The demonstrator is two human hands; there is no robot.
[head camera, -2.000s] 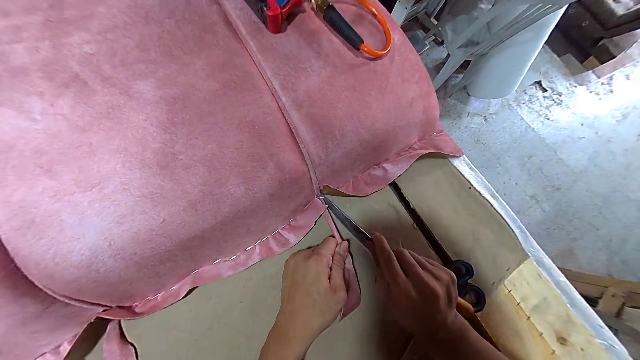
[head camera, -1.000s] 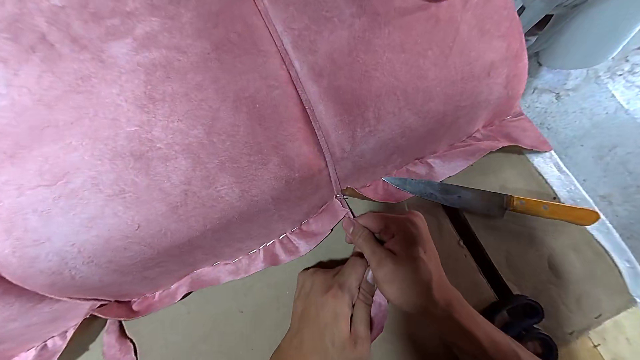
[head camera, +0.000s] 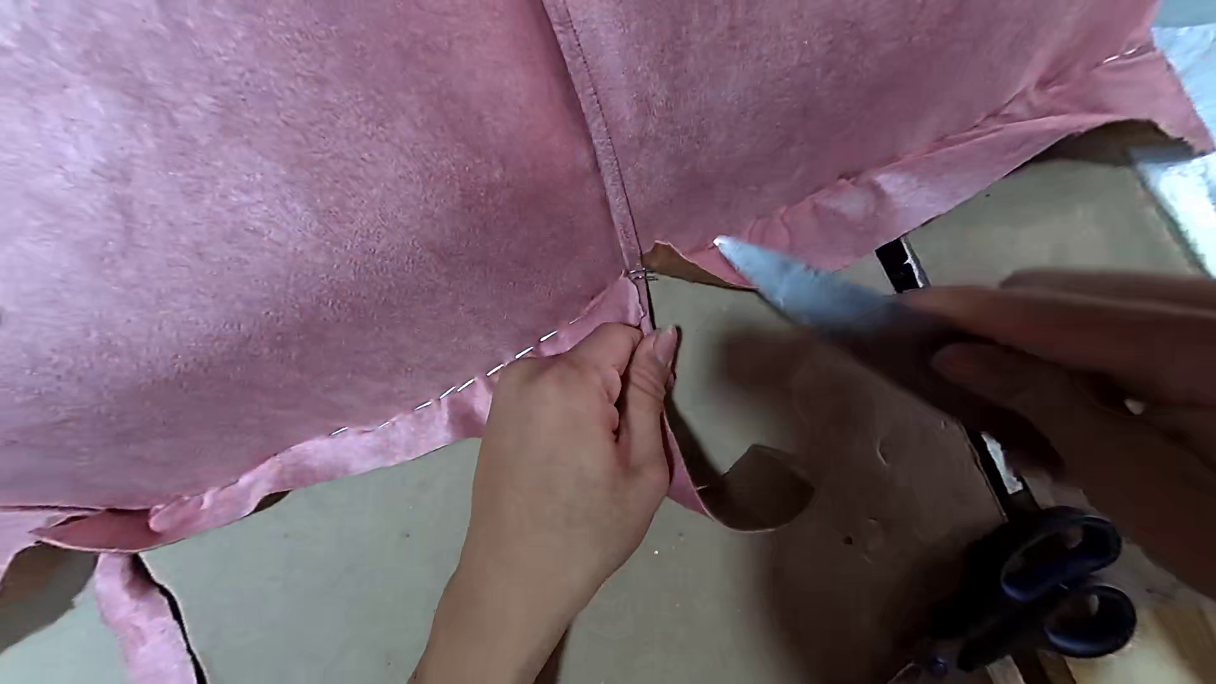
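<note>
A large pink leather cover (head camera: 380, 190) with a stitched seam down its middle fills the upper part of the view. Staples run along its lower left edge. My left hand (head camera: 575, 437) pinches a pink leather strip (head camera: 684, 484) just below the seam's end, where more staples show; the strip's loose end curls out to the right. In my right hand (head camera: 1073, 361) is a knife (head camera: 807, 285), its blade pointing up and left, near the cover's right-hand flap. The blade and hand are blurred, and the knife's handle is mostly hidden.
Scissors with dark handles (head camera: 1064, 579) lie at the lower right. Under the leather is a greenish-tan board or sheet (head camera: 351, 579), with a dark gap on the right. Another pink strip (head camera: 142, 617) hangs at the lower left.
A second ago the knife lay at the right and both hands were together at the strip. My right hand has picked up the knife and moved right; my left hand keeps its hold.
</note>
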